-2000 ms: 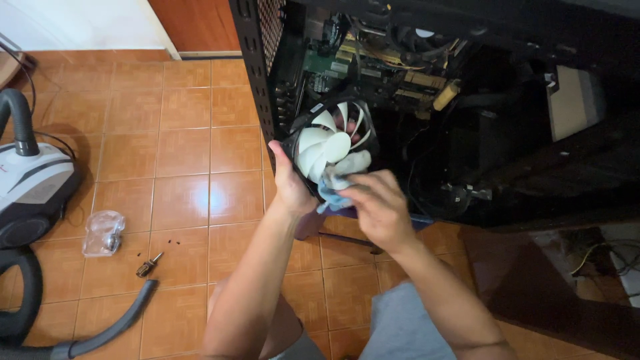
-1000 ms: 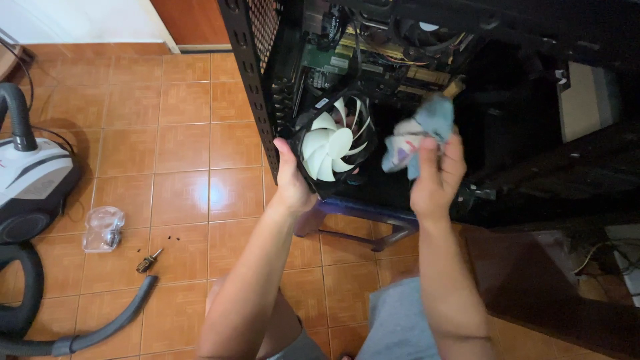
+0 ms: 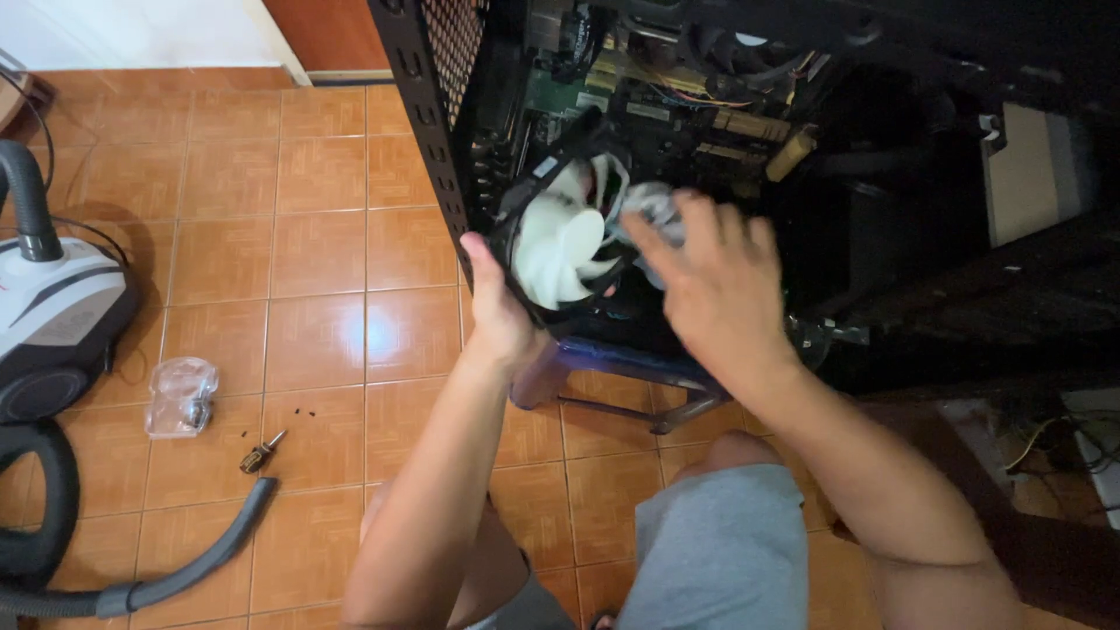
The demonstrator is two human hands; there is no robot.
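Observation:
My left hand [image 3: 503, 306] grips the black frame of a computer case fan with white blades [image 3: 560, 249], thumb on the near left edge, the other fingers mostly hidden behind. The fan is tilted in front of the open black computer case [image 3: 437, 114]. My right hand [image 3: 722, 271], blurred, holds a crumpled light blue-grey cloth [image 3: 652, 219] at the fan's right edge. Behind them the motherboard [image 3: 560, 96] shows inside the case, with slots, thin wires and another fan [image 3: 744, 57].
A blue plastic stool [image 3: 630, 354] stands under the case. On the tiled floor at left lie a screwdriver [image 3: 261, 455], small screws [image 3: 304, 412], a clear plastic container [image 3: 182, 398] and a vacuum cleaner [image 3: 61, 306] with its hose [image 3: 201, 564].
My right hand has brought the cloth from right of the fan back to the fan's right edge. The fan in my left hand has tilted.

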